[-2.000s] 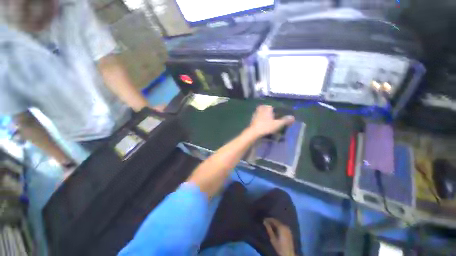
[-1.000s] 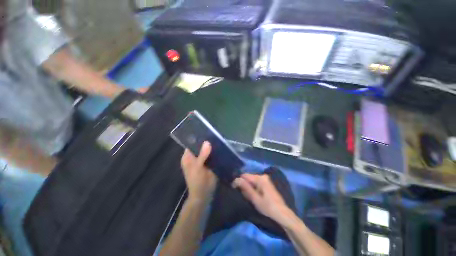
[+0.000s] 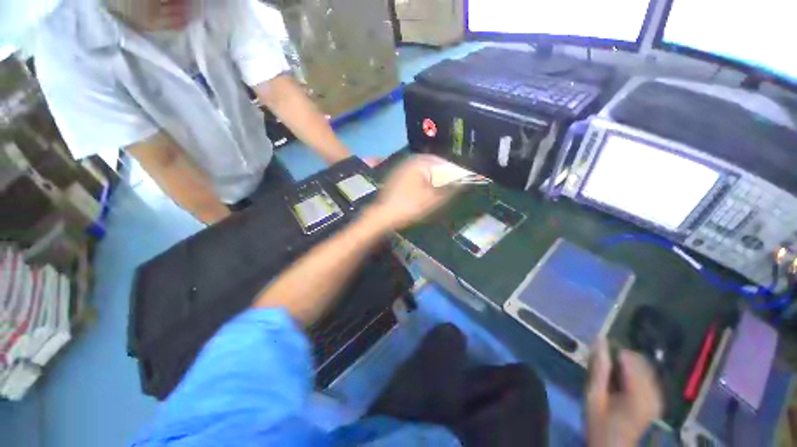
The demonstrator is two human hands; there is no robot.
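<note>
A phone [image 3: 485,230] with a white label lies on the green bench, beyond the left blue-purple coupler plate [image 3: 572,292], which has no phone on it. My left hand [image 3: 415,190] is blurred over the bench's left part, beside a pale yellow paper [image 3: 447,173]; whether it holds anything cannot be told. My right hand [image 3: 622,397] is at the near edge of the left plate, fingers closed around a small dark thing, possibly a cable end. A purplish phone [image 3: 749,360] with a black cable lies on the right plate [image 3: 730,415].
A black tray [image 3: 218,292] with two labelled phones [image 3: 316,211] is at the left, a person [image 3: 188,105] behind it. A mouse [image 3: 654,332] and red stick [image 3: 700,362] lie between the plates. A tester [image 3: 673,188], computer tower [image 3: 485,131] and monitors [image 3: 559,19] stand behind.
The phone that was in both hands is gone from them, and a labelled phone now lies on the bench. My left hand moved forward, my right hand rightward. The view turned left.
</note>
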